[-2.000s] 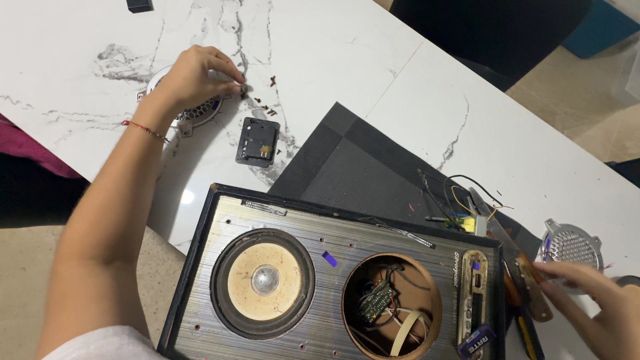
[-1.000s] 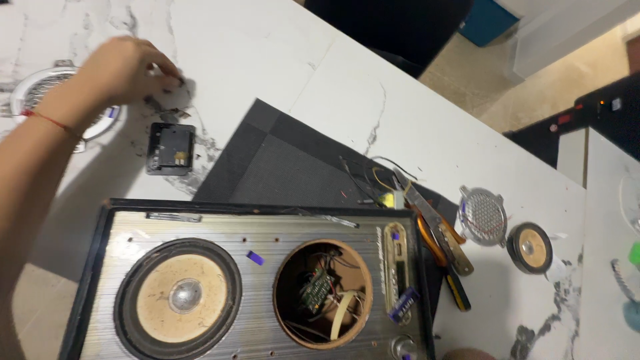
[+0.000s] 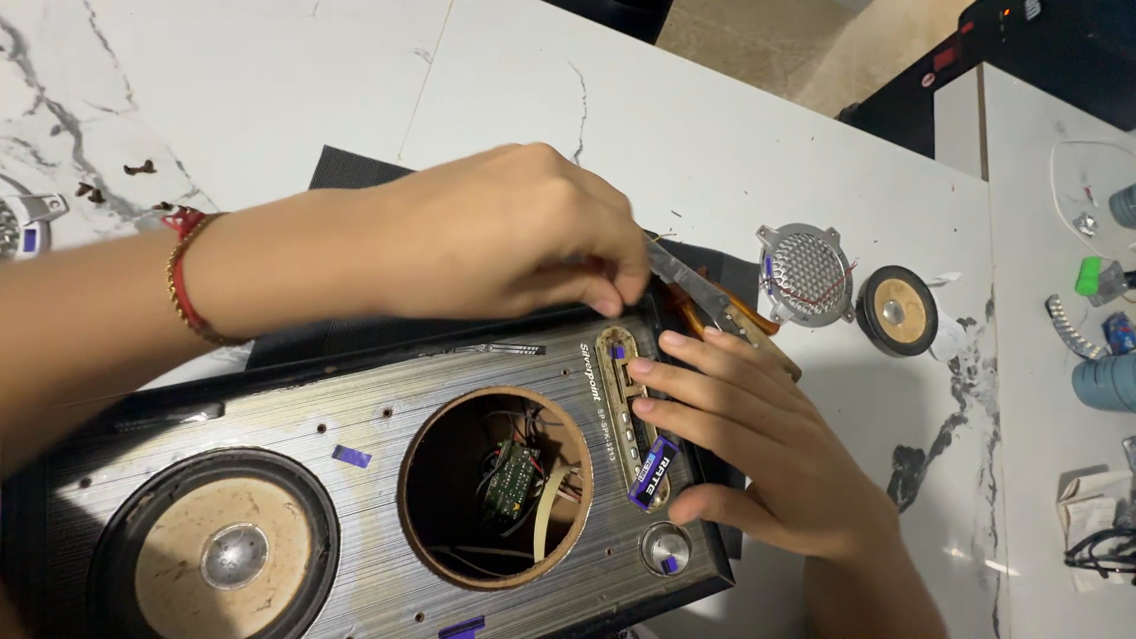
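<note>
A Silverpoint speaker box (image 3: 373,515) lies face up, with a mounted speaker cone (image 3: 222,559) on the left and an open round hole showing a green circuit board (image 3: 512,479) inside. My left hand (image 3: 524,231) is over the box's top right edge, fingertips pinched together; whether something small is between them cannot be seen. My right hand (image 3: 754,426), fingers spread, rests at the box's control strip (image 3: 626,390) near its right end. Beyond the fingertips lie a knife (image 3: 697,288) and orange-handled pliers (image 3: 753,311).
A round metal speaker grille (image 3: 806,273) and a small loose speaker (image 3: 896,311) lie right of the box. Small brown screws (image 3: 139,168) are at the far left. A black mat (image 3: 346,169) is under the box. A side table (image 3: 1047,222) holds assorted items.
My left hand has moved from beside the screws and small black part to the box's top right edge. My right hand has come to the control strip. The view has shifted.
</note>
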